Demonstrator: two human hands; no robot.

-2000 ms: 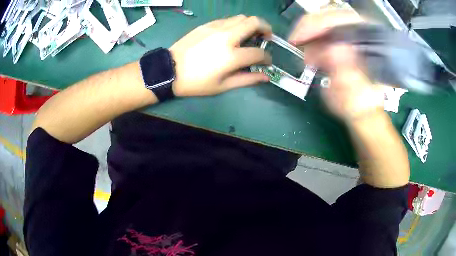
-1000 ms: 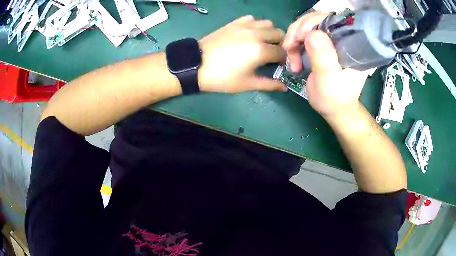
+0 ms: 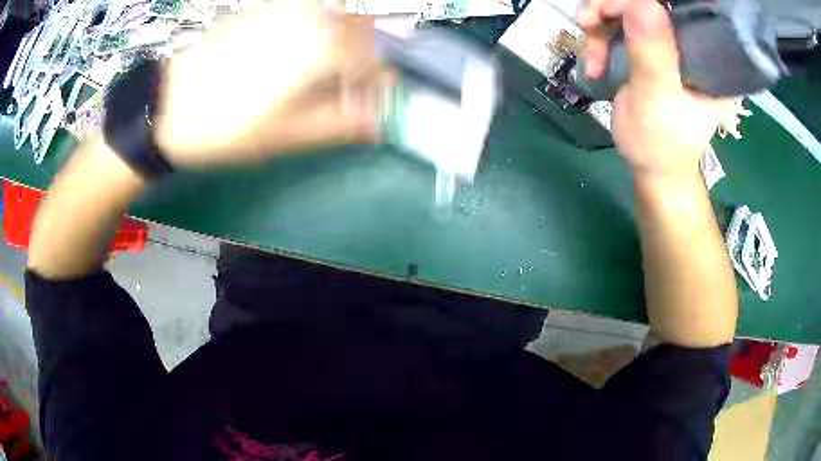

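My left hand (image 3: 279,85) is blurred and holds a white plastic frame (image 3: 450,122) by its left end, above the green bench. A bit of green, perhaps the circuit board, shows at my fingertips. The frame is tilted and too blurred to read in detail. My right hand (image 3: 662,99) is wrapped around the thick grey electric screwdriver (image 3: 725,54) at the upper right. The driver's tip points left, over the screw feeder (image 3: 572,67), and is hard to make out.
Many overlapping white frames (image 3: 45,90) lie at the upper left. A small white stack (image 3: 752,252) lies at the right, beyond my forearm. The green bench (image 3: 342,216) ends at a near edge in front of my body. Red stools (image 3: 27,216) stand below it.
My left hand has moved left and lifted the frame, which was flat on the bench under the driver. My right hand and the screwdriver have moved up and right, off the frame.
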